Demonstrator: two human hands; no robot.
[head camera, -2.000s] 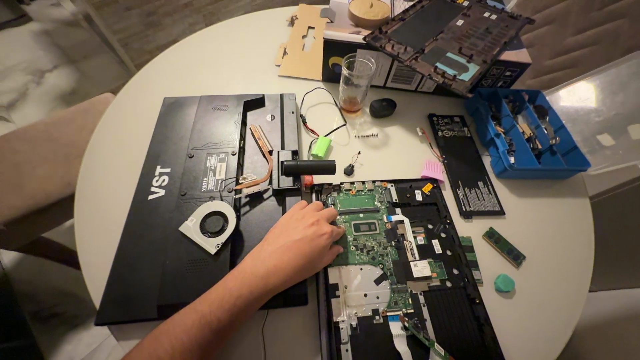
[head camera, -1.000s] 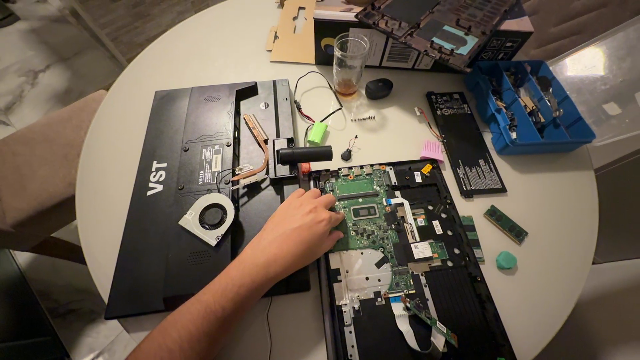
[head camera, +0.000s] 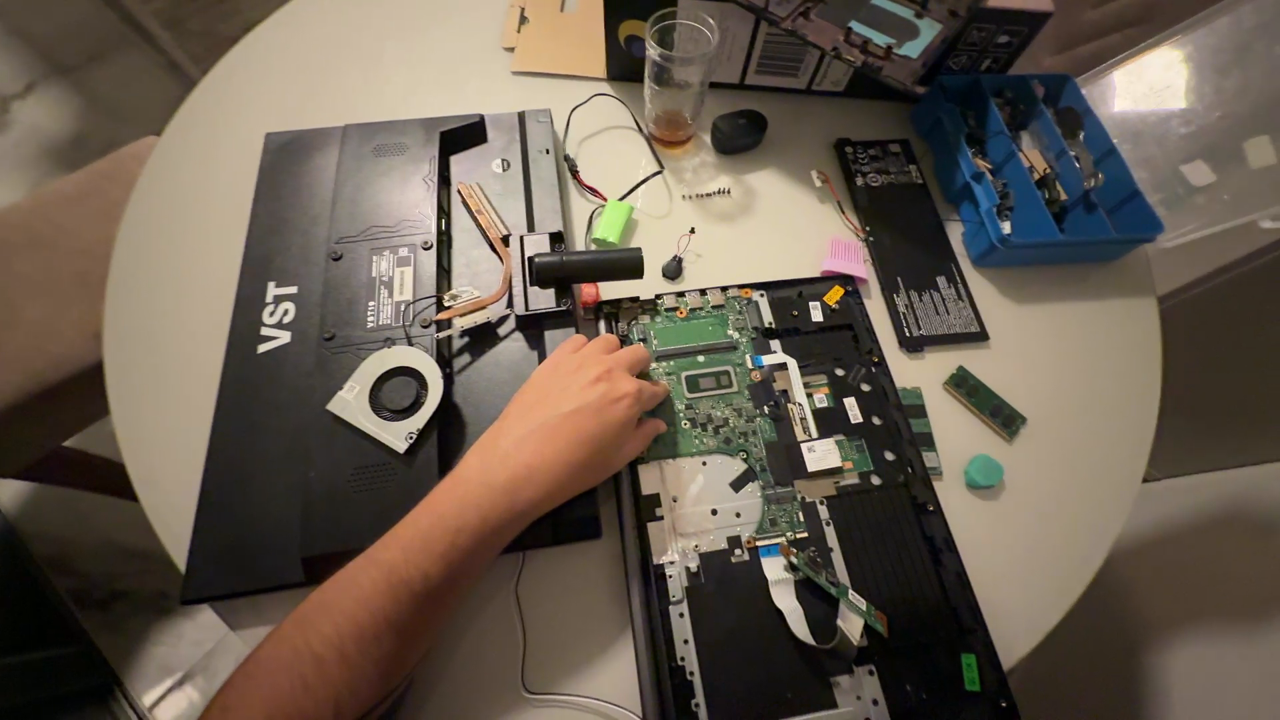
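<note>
My left hand (head camera: 590, 415) reaches in from the lower left, its fingers bent at the left edge of the green motherboard (head camera: 715, 422) in an opened laptop base (head camera: 900, 520). The fingertips are partly hidden, so what they hold cannot be told. Right of the fingers is a bare processor chip (head camera: 709, 382). Below the board's lower part, a white ribbon cable (head camera: 785, 600) runs beside a small green circuit board (head camera: 835, 590). To the left, a cooling fan (head camera: 395, 395) and a copper heat pipe (head camera: 503, 265) lie on the back of a black monitor (head camera: 300, 450). My right hand is out of view.
Behind stand a glass (head camera: 680, 90) with brown liquid, a black mouse (head camera: 739, 131) and a row of small screws (head camera: 707, 193). A laptop battery (head camera: 910, 250), a blue parts tray (head camera: 1080, 240), a memory module (head camera: 984, 403) and a teal lump (head camera: 984, 471) are to the right.
</note>
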